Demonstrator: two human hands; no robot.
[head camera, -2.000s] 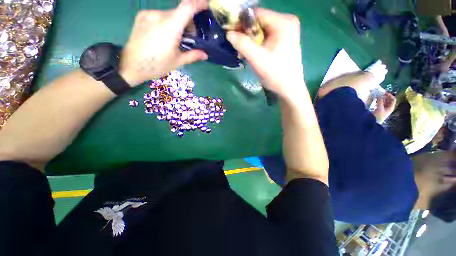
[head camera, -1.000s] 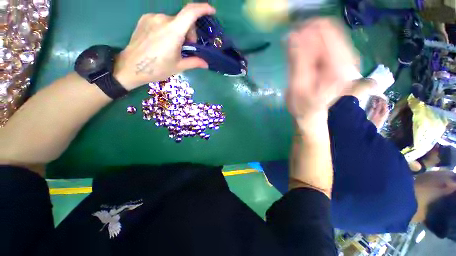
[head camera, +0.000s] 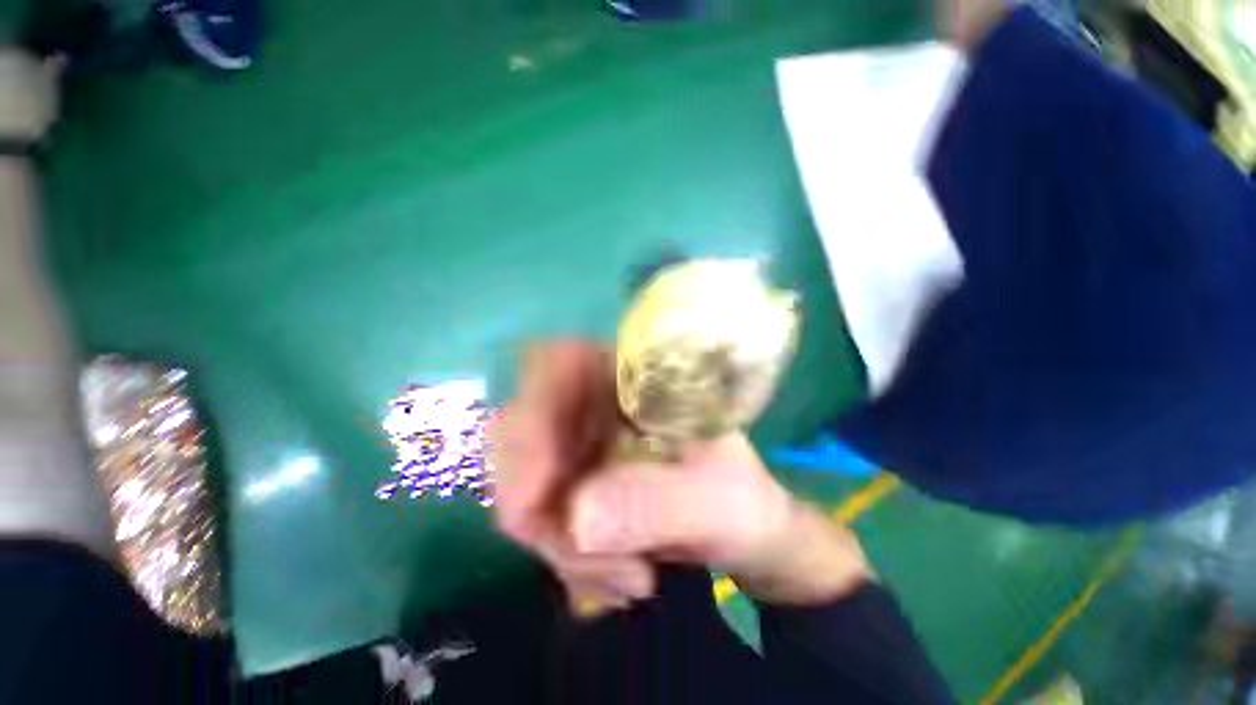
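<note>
My right hand (head camera: 647, 503) is blurred and closed around a hammer (head camera: 705, 351). The hammer's round yellowish face points up at the camera, in front of my body. A loose heap of shiny pink-purple studs (head camera: 438, 444) lies on the green table (head camera: 455, 248), just left of that hand and partly hidden behind it. My left hand (head camera: 25, 94) is blurred and cut off by the left edge; a dark wristband shows there. Its fingers and anything in them cannot be made out. A dark navy piece (head camera: 214, 30) with a pale edge shows at the top left.
A plastic bag of copper-pink studs (head camera: 154, 482) lies at the left beside my left forearm. A white sheet (head camera: 875, 193) lies at the right, partly under a neighbouring person's navy sleeve (head camera: 1088, 289). Another dark item (head camera: 654, 7) shows at the top edge. Yellow floor lines run at lower right.
The camera view has shifted. My right hand has come back with the hammer, low and near my body. My left hand has gone from upper centre to the far left edge.
</note>
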